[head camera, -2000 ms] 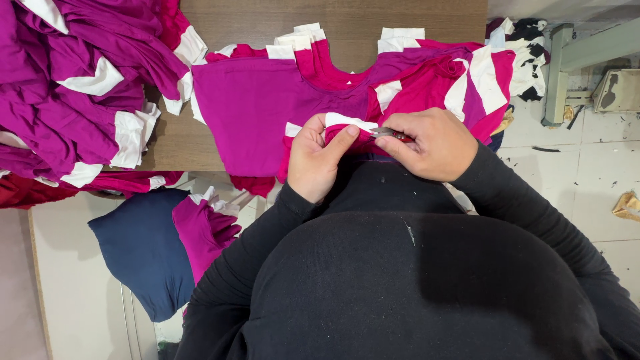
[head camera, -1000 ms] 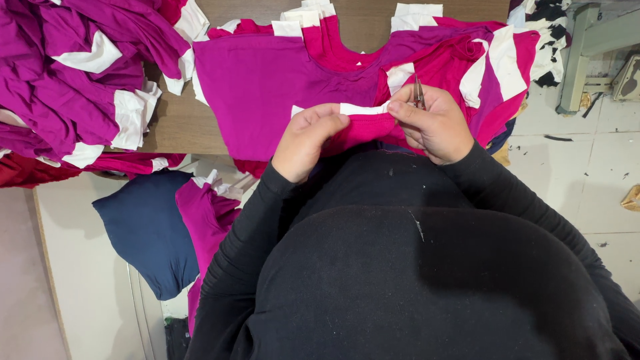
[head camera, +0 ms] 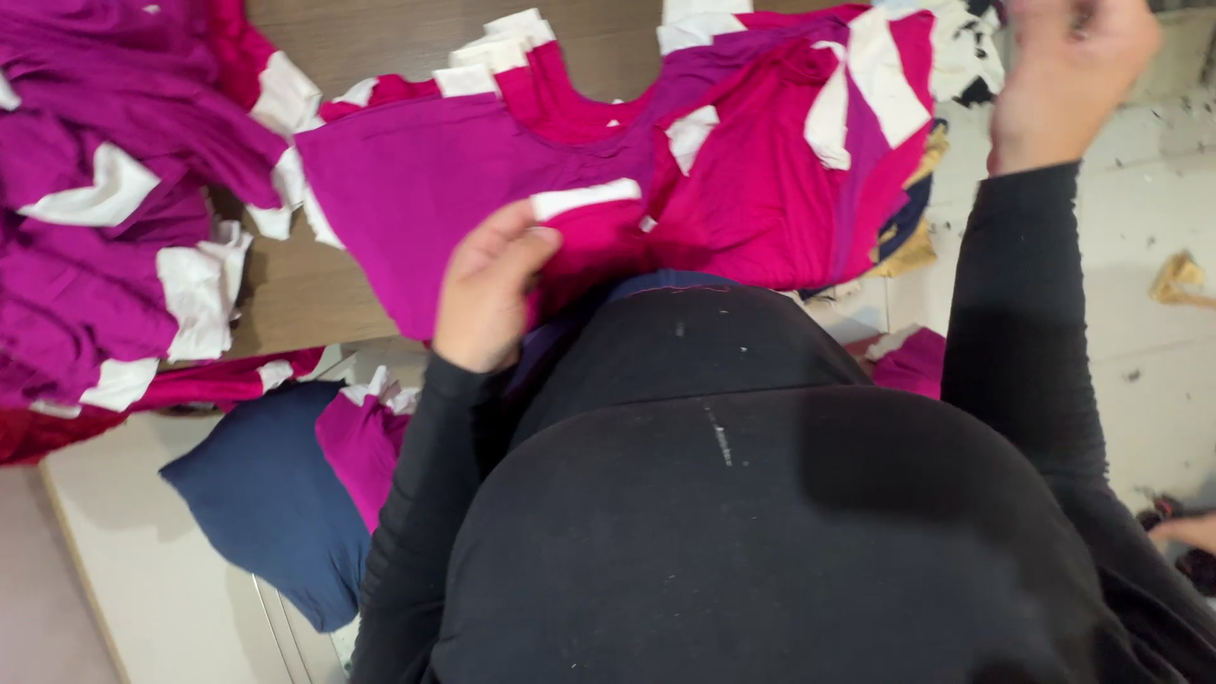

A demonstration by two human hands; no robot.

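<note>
My left hand [head camera: 494, 285] pinches the edge of a magenta-red garment piece with a white fabric strip [head camera: 586, 198] along its top. This piece lies over a spread purple and red garment [head camera: 418, 204] at the near edge of the brown table, which has white patches along its far edge. My right hand [head camera: 1069, 85] is raised at the upper right, off the garment and partly cut by the frame's top. It is blurred, so whether it still holds the small metal tool seen earlier cannot be made out.
A heap of purple garments with white patches [head camera: 95, 190] covers the left of the brown wooden table [head camera: 294, 294]. Dark blue cloth [head camera: 275, 484] hangs below at left. Fabric scraps lie on the tiled floor [head camera: 1130, 361] at right. Part of another person's hand [head camera: 1187, 532] shows at the right edge.
My right hand has left the white strip and moved up and to the right, away from the garment. My left hand still holds the piece near the strip's left end.
</note>
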